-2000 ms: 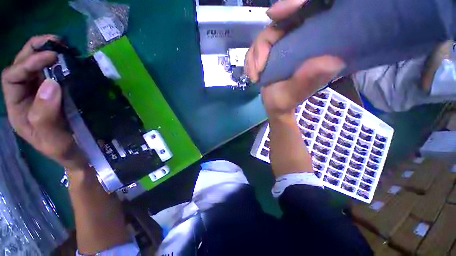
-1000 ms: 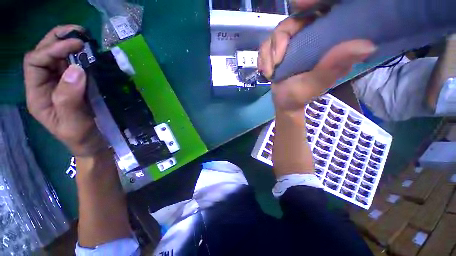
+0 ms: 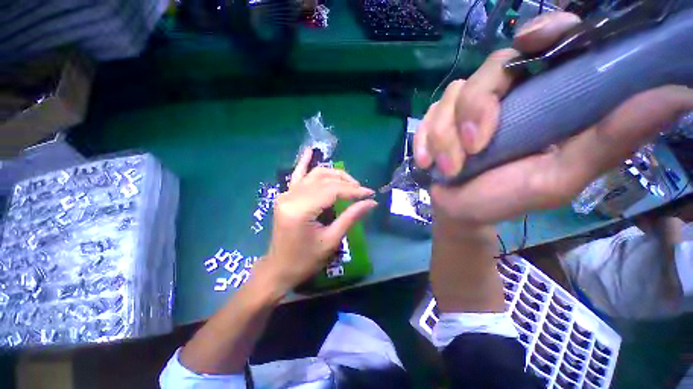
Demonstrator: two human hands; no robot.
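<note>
My right hand [image 3: 486, 152] is wrapped around the thick grey electric screwdriver [image 3: 585, 99]. Its thin bit points left, close to the fingertips of my left hand [image 3: 308, 220]. My left thumb and index finger are nearly together at the bit; whether something tiny is between them cannot be told. The green fixture plate [image 3: 353, 254] lies behind and beside my left hand, which hides much of it and of the dark part on it. Loose silver U-shaped clips [image 3: 228, 266] lie left of the fixture.
Clear blister trays [image 3: 83, 251] are stacked at left, below a brown open box [image 3: 49, 114]. A crumpled plastic bag [image 3: 319, 137] lies beyond the fixture. The feeder [image 3: 410, 201] is partly hidden by my right hand. A white compartment tray [image 3: 555, 327] and another person's sleeve [image 3: 619, 273] are at right.
The view has shifted, showing more of the bench and left stack. My left hand has let go of the black part and moved right, to the screwdriver bit. My right hand still holds the screwdriver.
</note>
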